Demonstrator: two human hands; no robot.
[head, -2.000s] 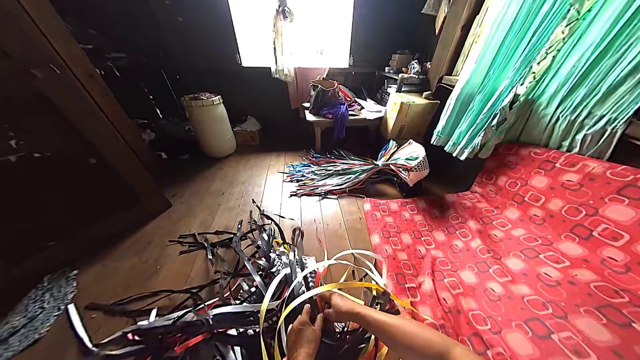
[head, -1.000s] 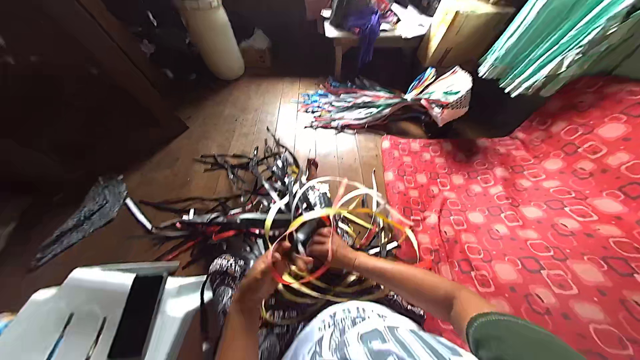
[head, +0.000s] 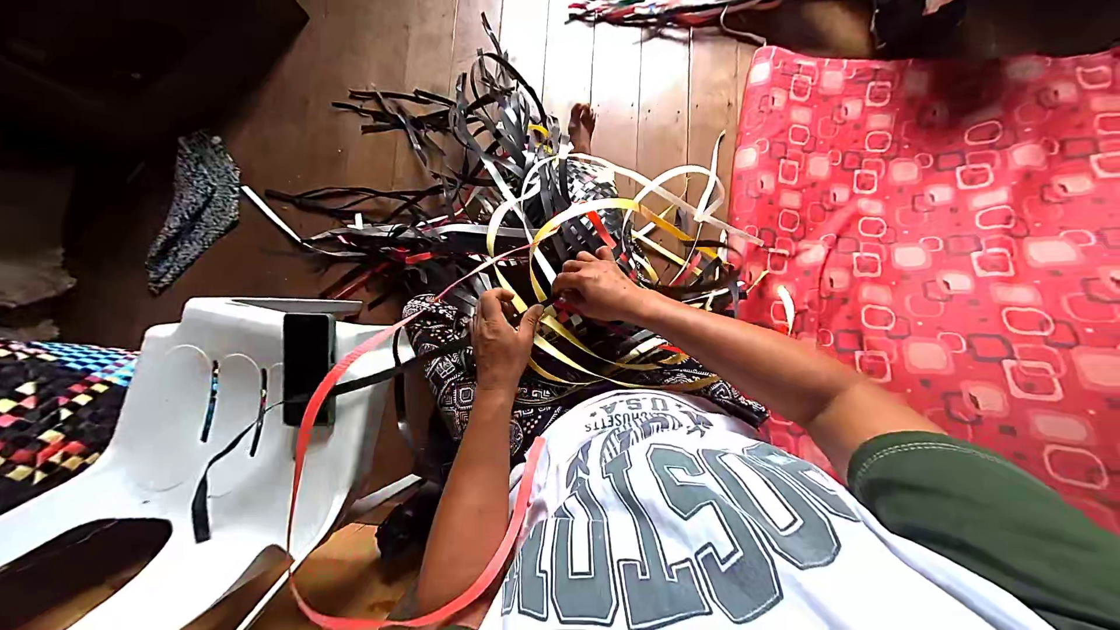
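Note:
A tangle of flat plastic strips, with black strips (head: 429, 201), white strips (head: 647, 179) and a yellow strip (head: 604, 206), spreads over my lap and the floor ahead. My left hand (head: 503, 337) pinches a black strip (head: 376, 376) that trails left over the white chair. Close beside it, my right hand (head: 595, 284) has its fingers bent down among the strips; what exactly it grips is hidden. A long red strip (head: 328, 385) loops from near the hands, past the chair and back over my left forearm.
The white plastic chair (head: 166, 437) at left holds a black phone (head: 308, 367) and two thin dark tools. A red patterned cloth (head: 919, 227) lies right. A grey speckled cloth (head: 192, 206) rests on the wooden floor (head: 289, 131). More strips (head: 665, 13) lie ahead.
The view has tilted down strongly. A long red strip now loops out over the chair to the left; earlier, red was seen only in a small loop at the hands.

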